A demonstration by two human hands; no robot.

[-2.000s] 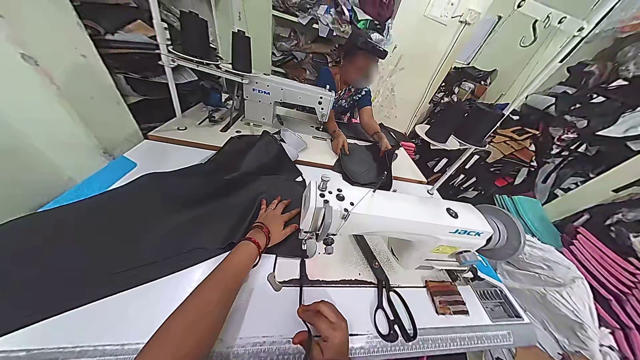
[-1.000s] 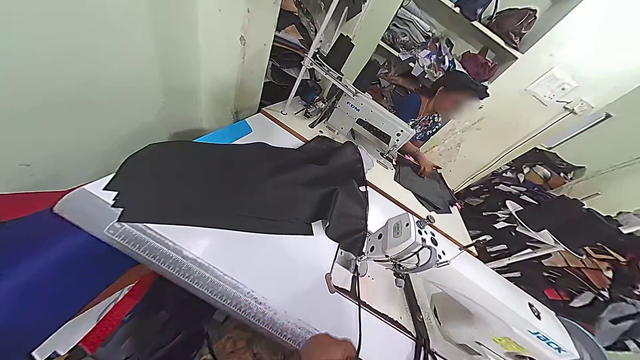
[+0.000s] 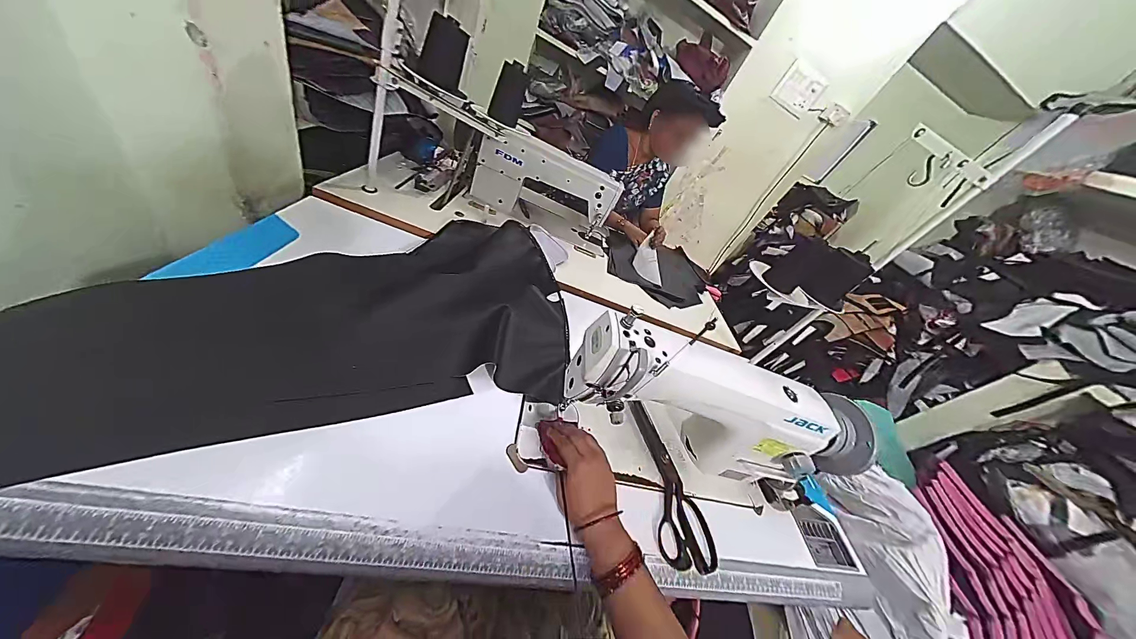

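Note:
My right hand point(image 3: 581, 466) reaches up from the bottom edge, with red bangles and a thin band at its wrist. Its fingers are closed around a small dark red object point(image 3: 555, 444), mostly hidden, just in front of the needle area of a white sewing machine point(image 3: 737, 399). A thin black cord point(image 3: 569, 532) hangs below the fingers over the table edge. The large black sheet material point(image 3: 266, 346) lies across the table, its right end beside the machine head. Black-handled scissors point(image 3: 683, 524) rest against the machine bed, right of my hand. My left hand is out of view.
A ruler strip point(image 3: 266, 532) runs along the front edge of the white table. Beyond stands a second sewing machine point(image 3: 541, 177), where a person point(image 3: 643, 169) handles dark pieces point(image 3: 657, 271). Pink folded material point(image 3: 994, 541) and heaps of scraps point(image 3: 1003, 302) lie to the right.
My left hand, on the black material two seconds ago, has left the view. My right hand has come up beside the needle area. The view has swung left and back.

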